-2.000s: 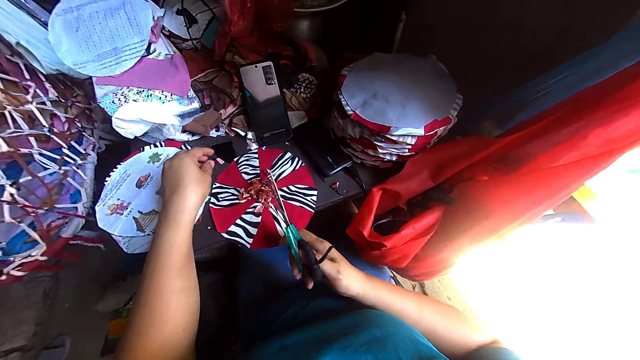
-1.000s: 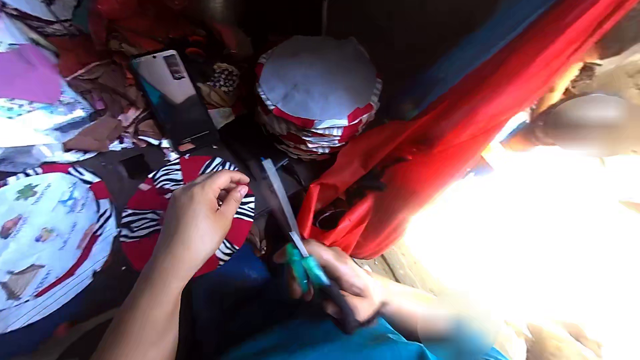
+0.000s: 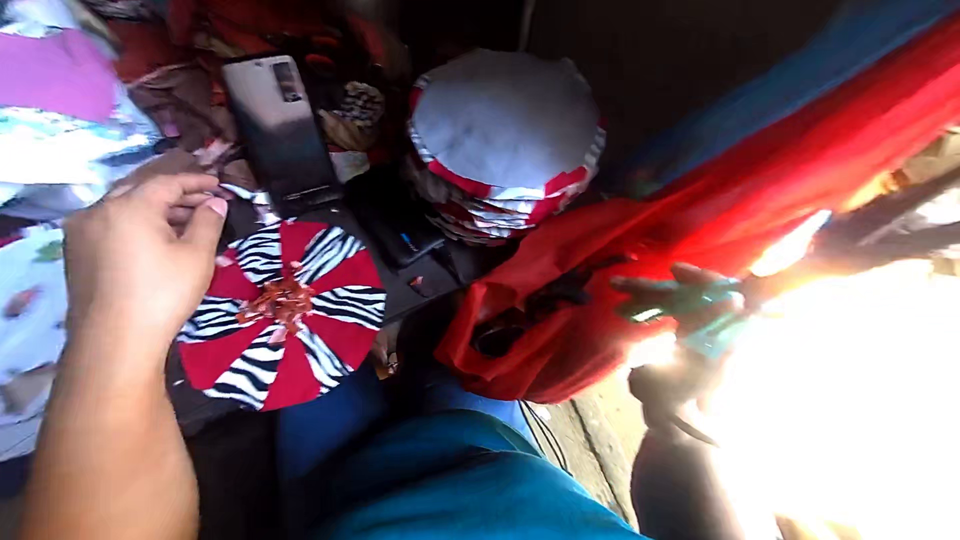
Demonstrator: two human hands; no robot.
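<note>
A round patchwork piece of red and zebra-striped fabric [image 3: 341,330], with a tuft of reddish scraps at its centre, lies on the dark surface. My left hand [image 3: 142,255] is above its left edge, fingers curled and thumb near the forefinger; whether anything thin is pinched there I cannot tell. Far to the right, beyond the red cloth, my right hand [image 3: 682,322] holds green-handled scissors [image 3: 716,322], blurred and partly lost in glare. The scissors' blades point up and to the right.
Behind the round piece lies a smartphone [image 3: 281,135]. A stack of round fabric pieces [image 3: 506,127] stands at the back centre. Red cloth [image 3: 540,337] hangs between the stack and my right hand. At left are printed white fabric [image 3: 30,300] and coloured scraps [image 3: 60,75].
My right hand has carried the scissors away from the round piece, out to the right into the bright light. My left hand has moved off the middle of the piece to its left edge.
</note>
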